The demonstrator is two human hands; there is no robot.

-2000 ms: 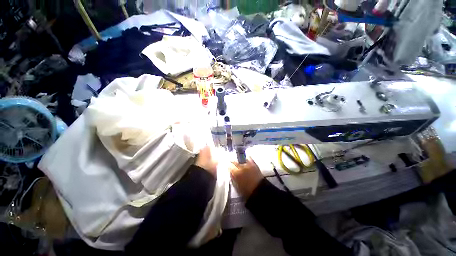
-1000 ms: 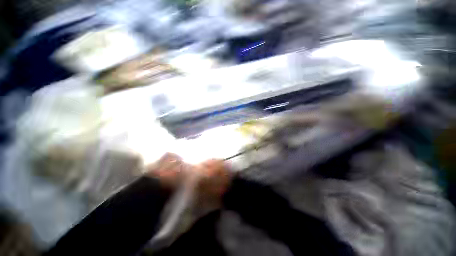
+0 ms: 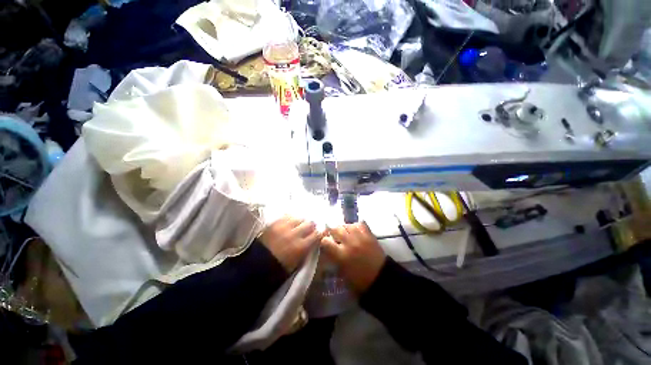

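Note:
The off-white garment piece lies in large folds left of the needle, with creamier, thinner cloth bunched on top. A narrow part hangs over the table's front edge between my hands. My left hand grips the cloth just in front of the needle area. My right hand is beside it, fingertips on the same cloth below the presser area. The white sewing machine stands above and to the right. Bright glare hides the needle and the cloth edge under it.
Yellow-handled scissors and a small dark tool lie under the machine arm. A clear bottle with a red-yellow label stands behind the machine head. A light blue fan is at far left. A grey cloth heap lies at lower right.
The view has swung through a blur and settled closer to the machine. The hands are still together at the needle area, and the creamy cloth bunch has changed its folds.

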